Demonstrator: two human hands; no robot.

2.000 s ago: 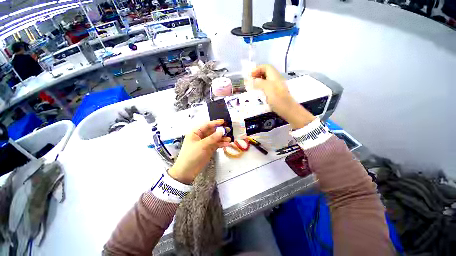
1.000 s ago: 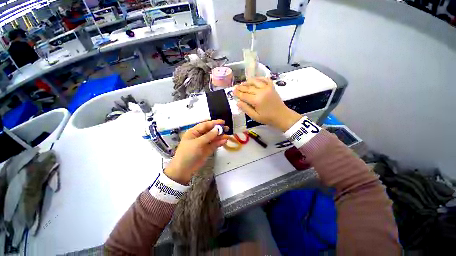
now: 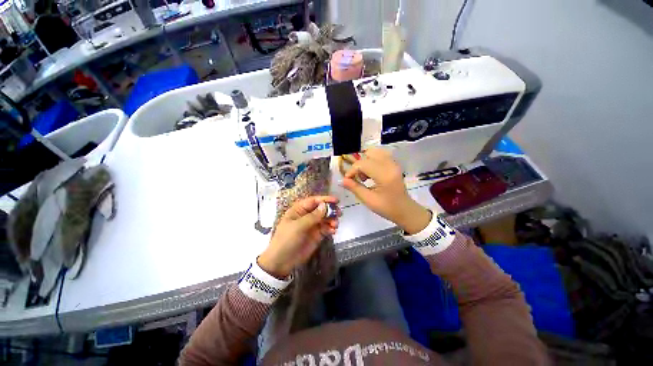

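My left hand [image 3: 299,234] pinches a small round white-and-dark item [image 3: 330,210] between thumb and fingertips, in front of the sewing machine [image 3: 444,107]. My right hand [image 3: 379,184] is just right of it and higher, with thumb and fingers curled close together. I cannot tell whether it holds thin thread. The scissors [image 3: 346,163] show partly behind its fingertips, under the machine's arm. A mottled grey-brown fuzzy fabric piece [image 3: 312,180] lies by the needle area and hangs over the table's front edge, partly hidden behind my left hand.
A dark red case [image 3: 469,190] and black snips [image 3: 438,174] lie at the table's right. Cut fabric pieces [image 3: 61,214] lie at the left. A pink cup [image 3: 346,64], a pale cone [image 3: 393,46] and a shaggy fabric bundle [image 3: 304,58] stand behind the machine. Blue cloth [image 3: 508,279] is below.
My right hand has come down from the machine's top to in front of its arm, nearer my left hand. My left hand still holds the small item. The view has tilted down.
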